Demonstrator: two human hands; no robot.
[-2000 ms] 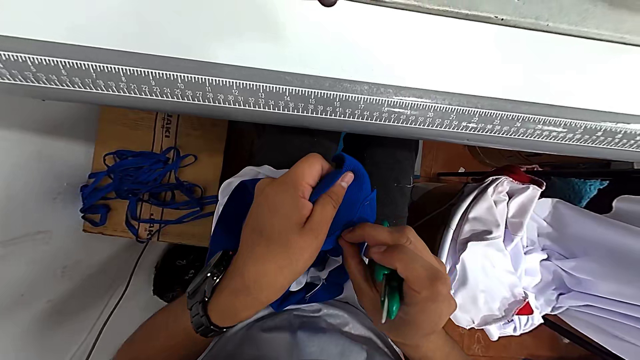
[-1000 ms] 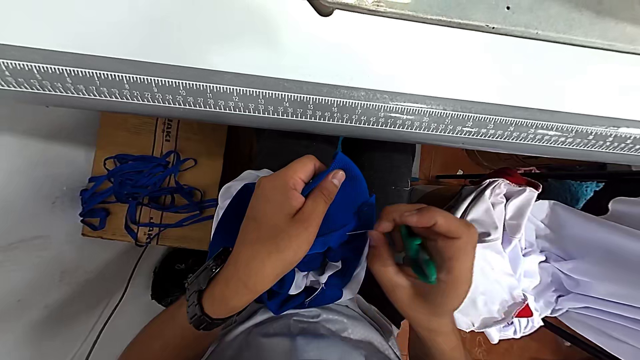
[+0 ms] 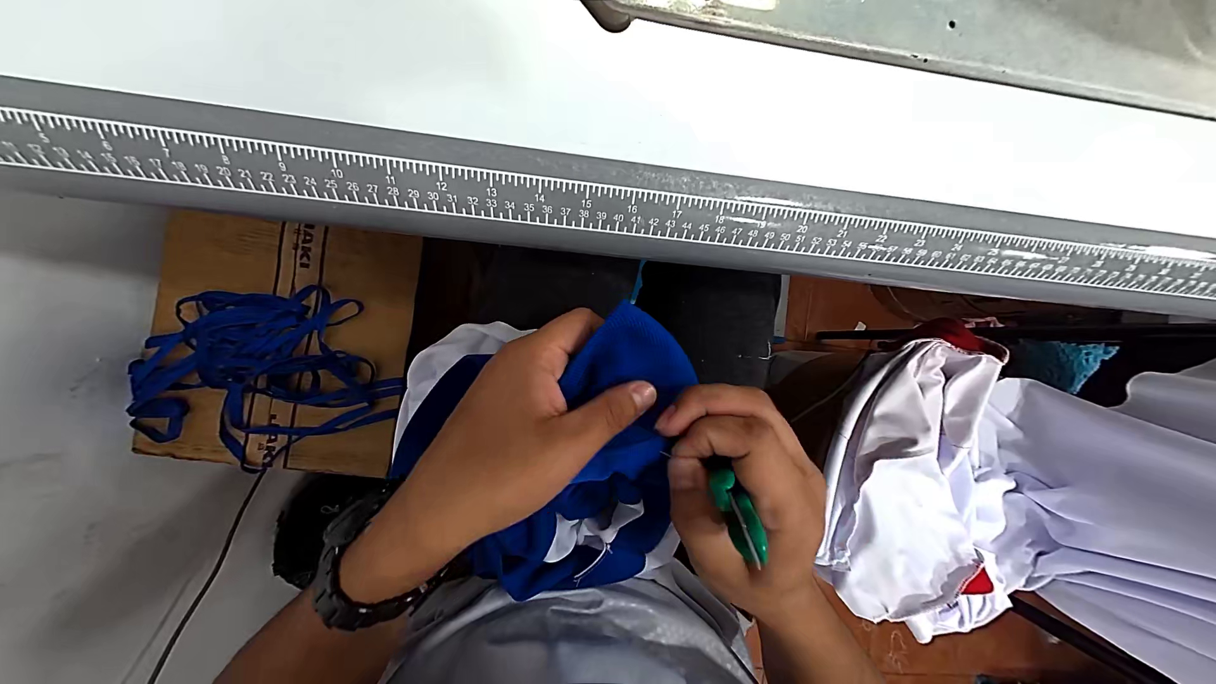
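Observation:
My left hand (image 3: 513,427), with a black watch (image 3: 351,560) at its wrist, grips blue fabric (image 3: 632,351), its thumb lying on top. The cloth rests over my lap, with white fabric (image 3: 465,337) and loose white threads among its folds. Close against its right edge is my right hand (image 3: 741,475), index finger and thumb nearly together at the cloth. A green-handled tool (image 3: 736,518), perhaps thread snips, is held in that palm under curled fingers; its blades are hidden. Whether a thread is pinched at the fingertips is hard to tell.
A table edge with a printed ruler scale (image 3: 570,209) crosses above my hands. On the left, blue tape or cord (image 3: 256,356) lies tangled on a cardboard box (image 3: 209,256). White and red garments (image 3: 912,503) hang at right. A metal machine part (image 3: 902,38) stands on the table.
My right hand was a little away from the cloth with a thread stretched between them one second ago; it is now back against the cloth's edge. My left hand keeps its hold on the fabric.

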